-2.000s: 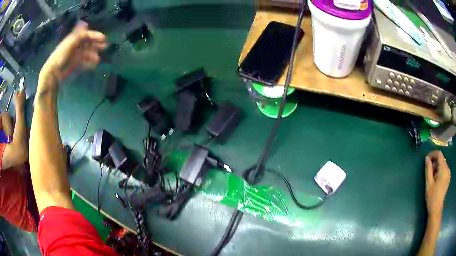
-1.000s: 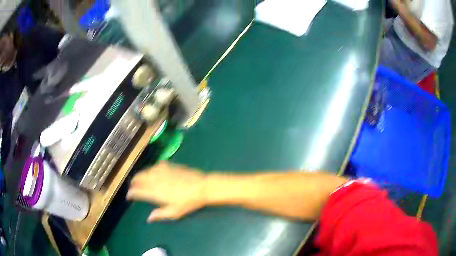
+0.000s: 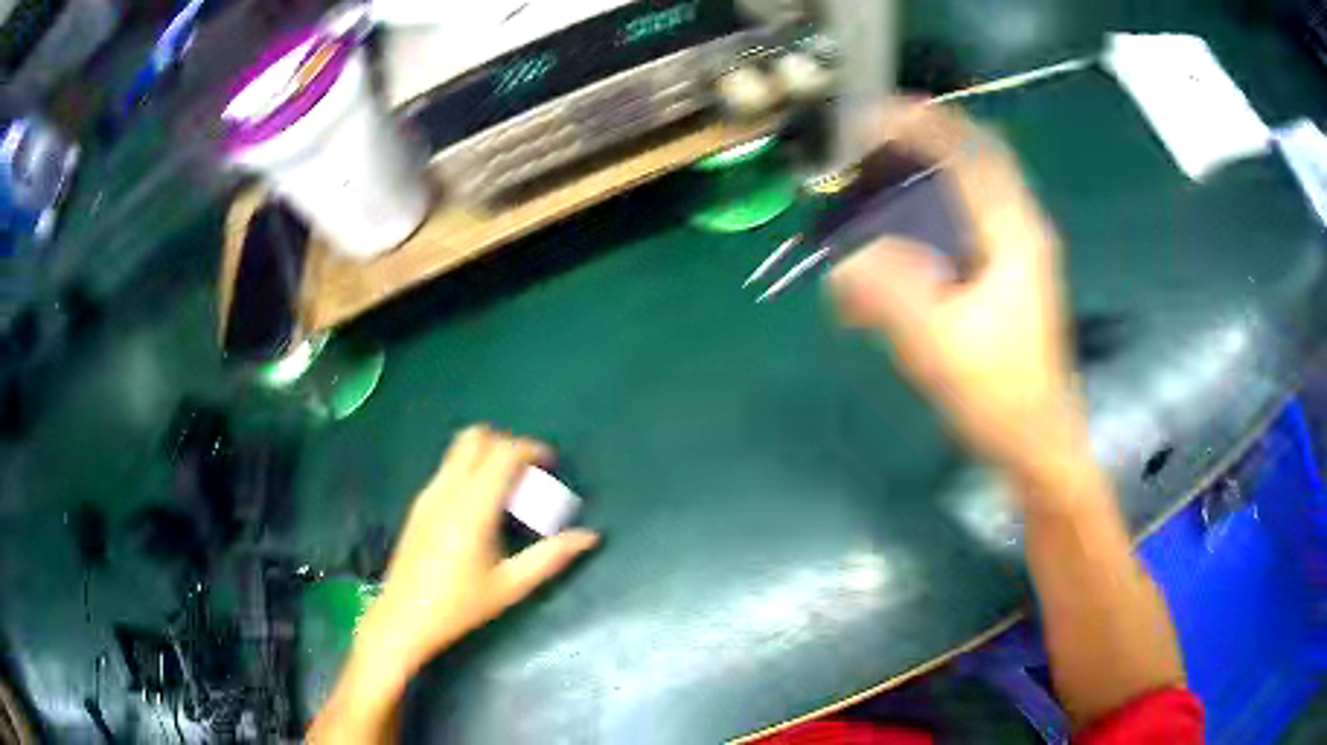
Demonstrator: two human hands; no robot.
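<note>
My left hand is around the white mains socket on the green mat, with the socket between thumb and fingers. My right hand is raised at right of centre, blurred, and holds a dark power adapter. The adapter's two metal prongs point down and left. The electronic load meter, with green displays and round knobs, stands on the wooden shelf. Blur hides the cord and the exact finger contact on the adapter.
A white tumbler with a purple lid and a dark phone are on the shelf. Black adapters and cords lie blurred at left. White papers lie at upper right. A blue crate is beyond the bench edge.
The view has turned. My right hand, empty near the meter before, now holds a dark adapter. My left hand, out of view one second ago, is now at the white socket.
</note>
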